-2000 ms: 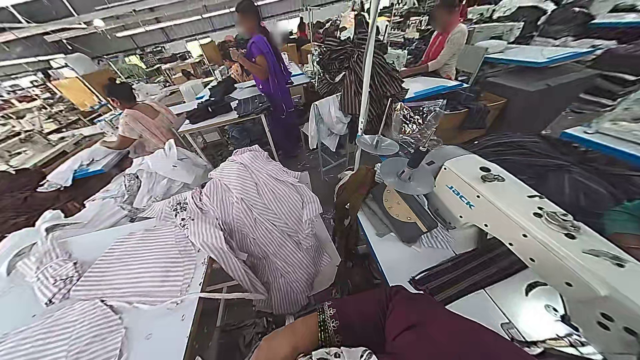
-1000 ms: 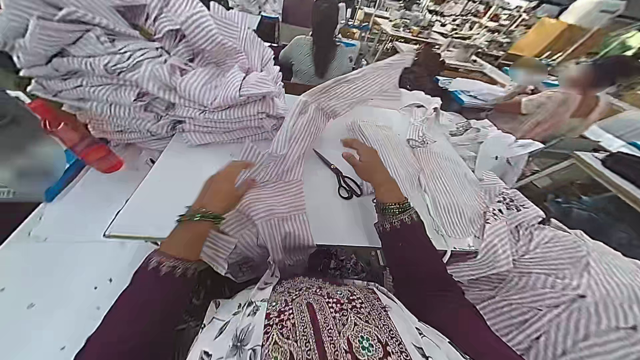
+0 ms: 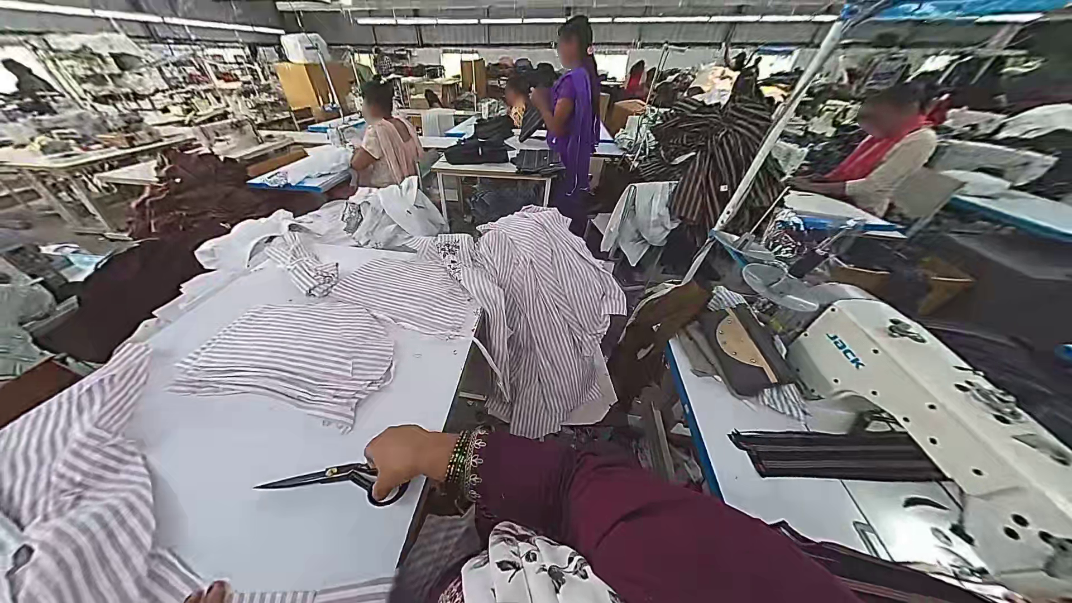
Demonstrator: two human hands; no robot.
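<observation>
My right hand [image 3: 409,459] grips the handles of black fabric scissors [image 3: 318,477] at the right edge of the white tabletop [image 3: 251,452]; the blades point left. Only the fingertips of my left hand [image 3: 209,593] show at the bottom edge, at a striped garment piece [image 3: 84,494]; the rest of that hand is out of frame. Beyond the scissors lie flat striped fabric panels [image 3: 293,360]. More striped cloth [image 3: 544,310] hangs in a heap at the table's far right corner.
On the right stands a white Jack sewing machine [image 3: 921,394] with folded dark striped cloth [image 3: 837,455] on its table. A slanted metal pole [image 3: 779,134] rises behind it. Several people are at other tables, one standing in purple [image 3: 574,117]. Dark cloth [image 3: 142,285] is heaped at left.
My right hand, open beside the scissors one second ago, now holds them. The view has swung right since that frame; two seconds ago it faced the sewing machine.
</observation>
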